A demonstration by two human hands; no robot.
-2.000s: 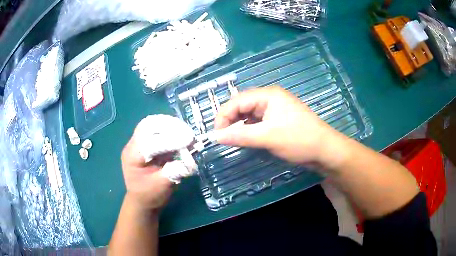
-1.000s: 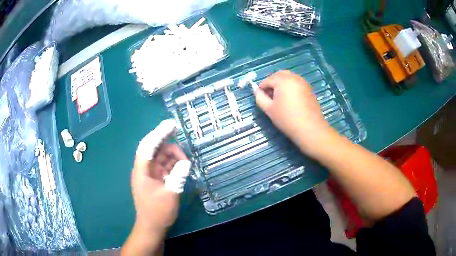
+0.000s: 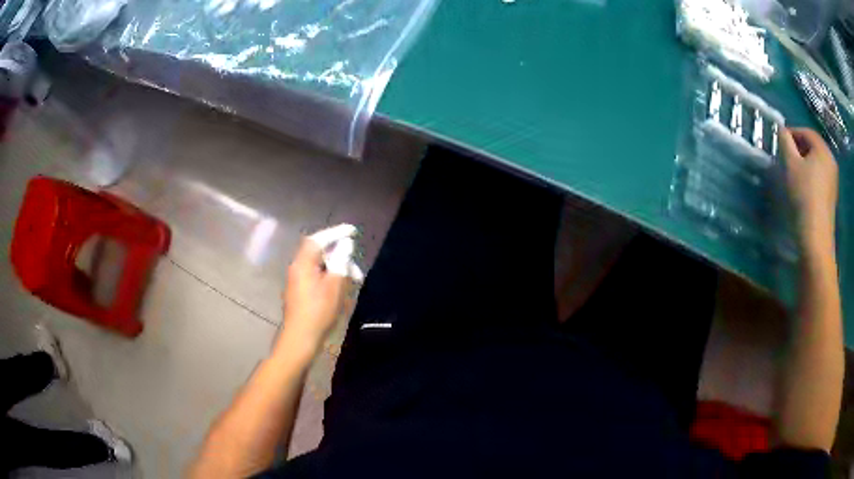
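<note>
My right hand [image 3: 811, 173] is at the far right, its fingertips at the rightmost silver-and-white assembled shaft [image 3: 775, 139] in the clear grooved tray [image 3: 698, 178]. Several assembled shafts [image 3: 736, 117] lie side by side along the tray's back part. My left hand [image 3: 326, 267] is off the bench, low over the floor beside my dark-clothed leg. White finger cots cover its fingertips, which are curled close together; whether anything is between them cannot be told. The heaped white sleeves [image 3: 726, 36] are behind the tray.
A clear plastic bag [image 3: 253, 42] hangs over the bench edge at the back left. Silver shafts [image 3: 824, 105] lie at the far right. A red stool [image 3: 84, 253] stands on the floor at left, near another person's feet [image 3: 110, 442]. A small white strip [image 3: 376, 326] shows against my dark clothing.
The view has swung left and down, so the tray now sits at the far right. My left hand has moved from beside the tray to below the bench edge. My right hand remains at the tray.
</note>
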